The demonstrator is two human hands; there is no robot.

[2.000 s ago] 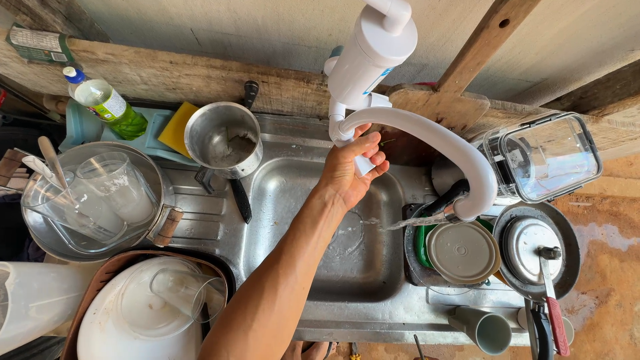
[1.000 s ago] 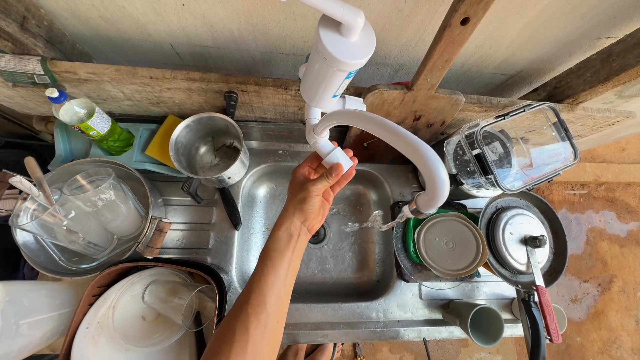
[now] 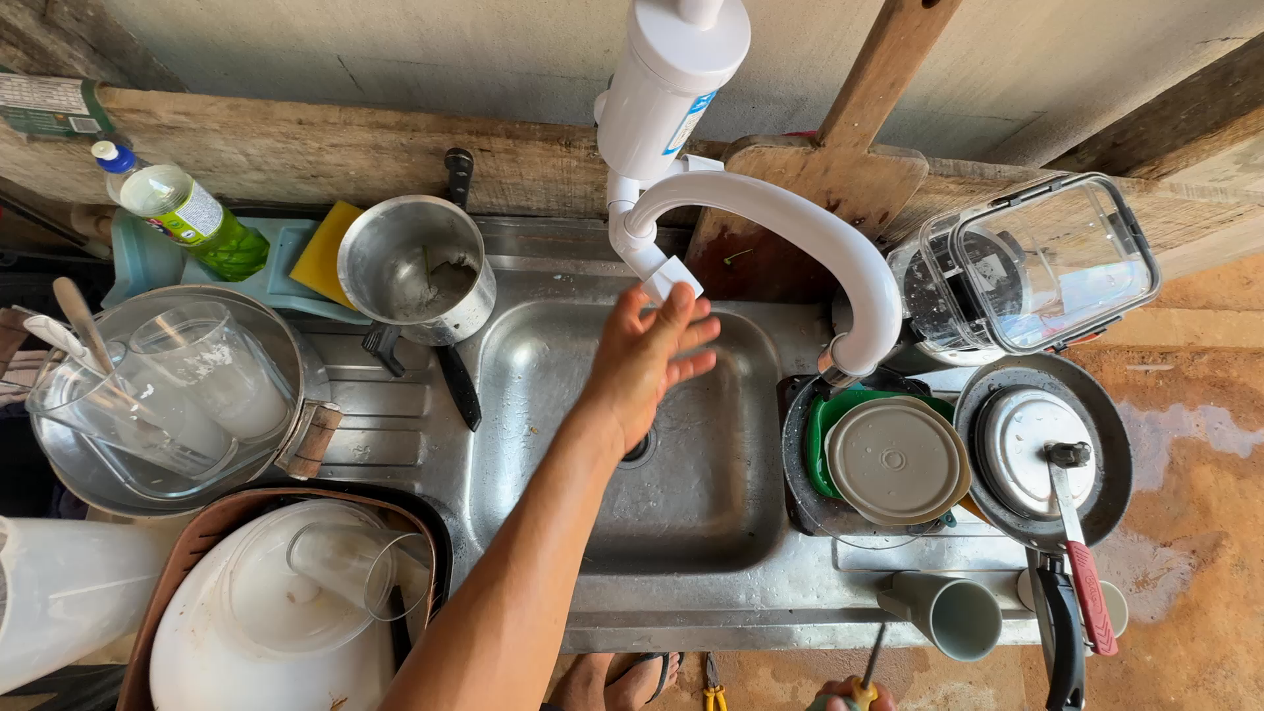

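My left hand (image 3: 652, 355) is over the steel sink (image 3: 632, 553), its fingers spread, just below the square white handle (image 3: 674, 280) of a plastic tap. Whether a fingertip touches the handle, I cannot tell. From the tap's white filter body (image 3: 671, 89) a curved white spout (image 3: 829, 227) bends right, its metal-ringed end above stacked lids; no water shows at it. At the bottom edge, partly cut off, my right hand (image 3: 854, 696) holds a screwdriver (image 3: 874, 657) by its yellowish handle, the shaft pointing up.
Left: a saucepan (image 3: 415, 267), yellow sponge (image 3: 328, 257), green soap bottle (image 3: 197, 217), a metal basin (image 3: 306, 375) of cups and a brown tub (image 3: 168, 583) of dishes. Right: stacked lids (image 3: 894, 459), a frying pan (image 3: 1111, 444), clear container (image 3: 1047, 267) and grey mug (image 3: 963, 617). Pliers (image 3: 714, 691) lie below.
Water ran from the spout in both earlier frames; none shows now. My left hand has let go of the tap handle and spread its fingers. My right hand with the screwdriver has come into view.
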